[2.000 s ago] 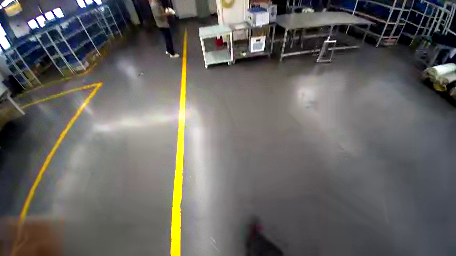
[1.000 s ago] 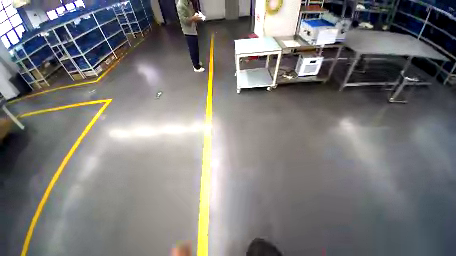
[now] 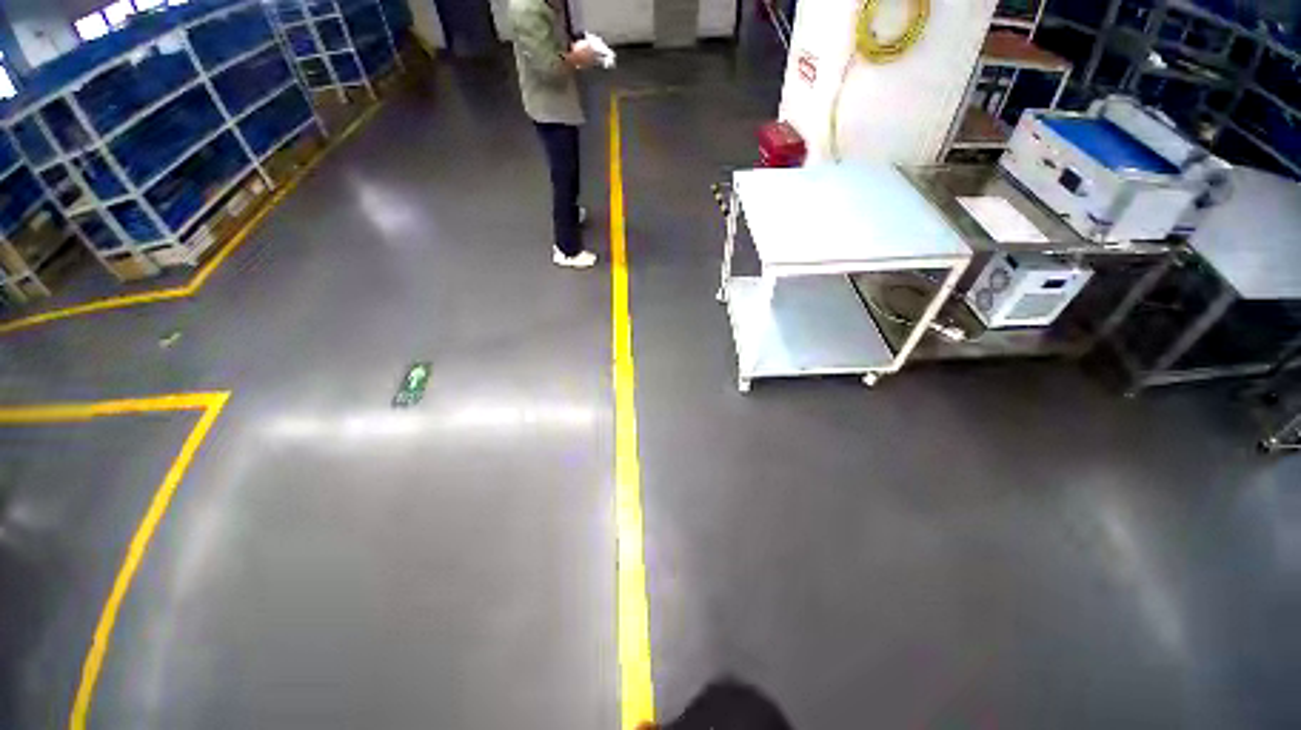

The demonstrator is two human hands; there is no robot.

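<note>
Neither of my hands shows in the picture. A dark rounded shape [image 3: 728,706], perhaps my shoe, is cut off by the bottom edge. Straight ahead a yellow line [image 3: 625,428] runs along the grey floor. A green floor sign [image 3: 412,384] with a white arrow lies left of the line. A white wheeled cart [image 3: 842,214] with two shelves stands right of the line.
A person [image 3: 557,121] stands ahead by the line, holding something white. Racks [image 3: 186,143] with blue items line the left. A blue-and-white machine [image 3: 1099,171] sits on a metal table at right, a white boxy unit [image 3: 1027,290] below. A yellow coiled hose [image 3: 890,26] hangs above.
The cart, machine and person appear larger and nearer. The green floor sign is nearer and clearer. The skin-coloured blur at the bottom edge is gone, apart from a tiny speck beside the dark shape.
</note>
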